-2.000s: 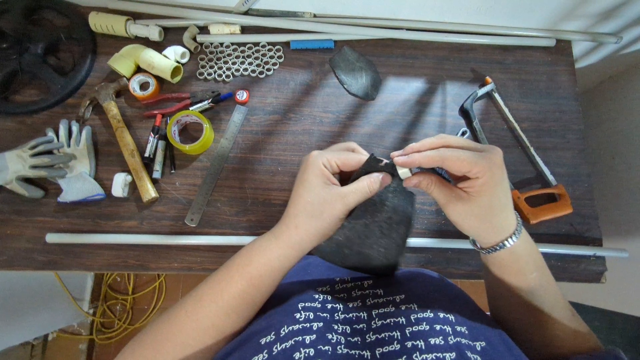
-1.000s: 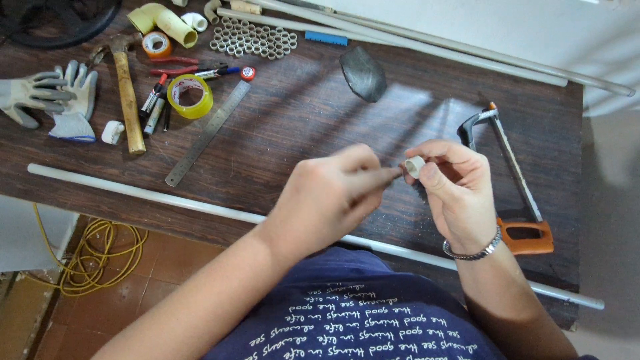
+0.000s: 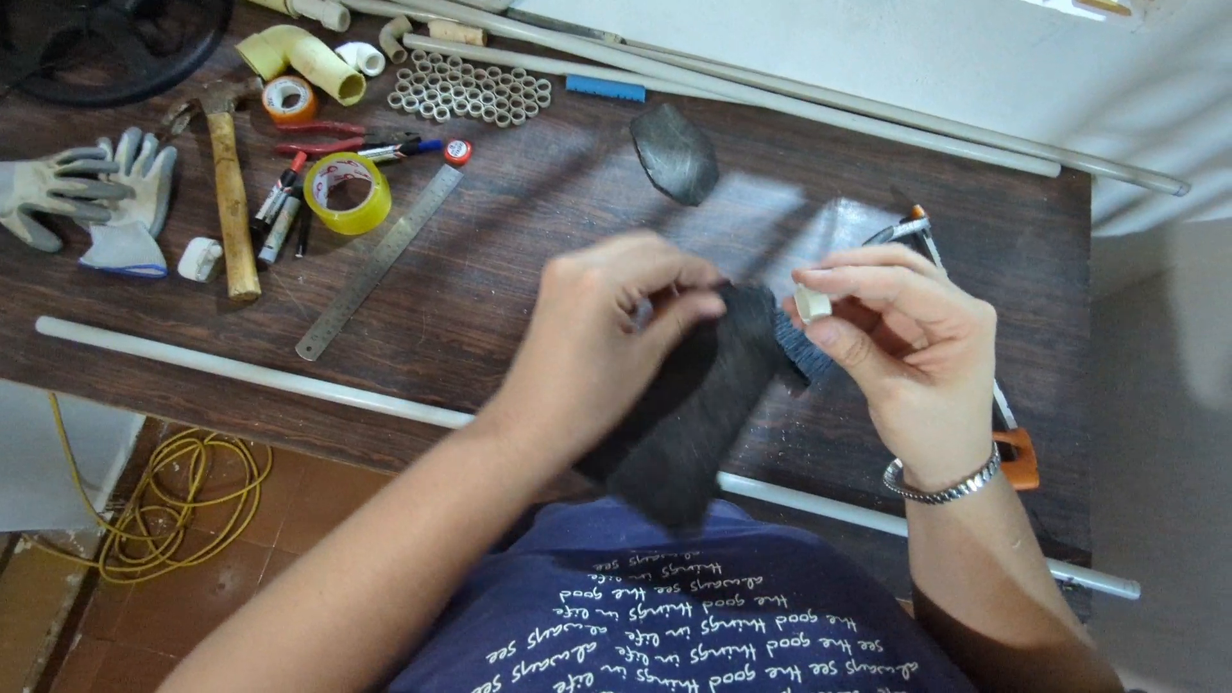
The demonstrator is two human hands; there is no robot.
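My left hand [image 3: 616, 337] pinches the top edge of a dark, blurred sheet of sandpaper or cloth [image 3: 688, 414], which hangs down toward my shirt. Between the thumb and fingers of my right hand [image 3: 910, 346] is a short, pale plastic pipe ring [image 3: 812, 304]. The sheet and the ring are apart, with a small gap between them. A brush with blue-grey bristles [image 3: 807, 354] lies on the table just below the ring, partly hidden. Beyond my hands rests a dark, curved piece [image 3: 676, 154]. Many similar cut rings [image 3: 467, 89] stand grouped at the back.
A long white pipe [image 3: 260, 373] crosses the near side. At right lies a hacksaw [image 3: 1017, 460], mostly behind my right hand. Leftward are a steel ruler [image 3: 380, 262], yellow tape [image 3: 347, 193], a hammer [image 3: 231, 207], pliers [image 3: 332, 138] and gloves [image 3: 125, 197]. More pipes [image 3: 770, 91] lie along the back.
Two seconds ago both hands were together at the ring and the sheet; now they are apart. The dark sheet, hidden or out of sight one second ago, shows again below my left hand.
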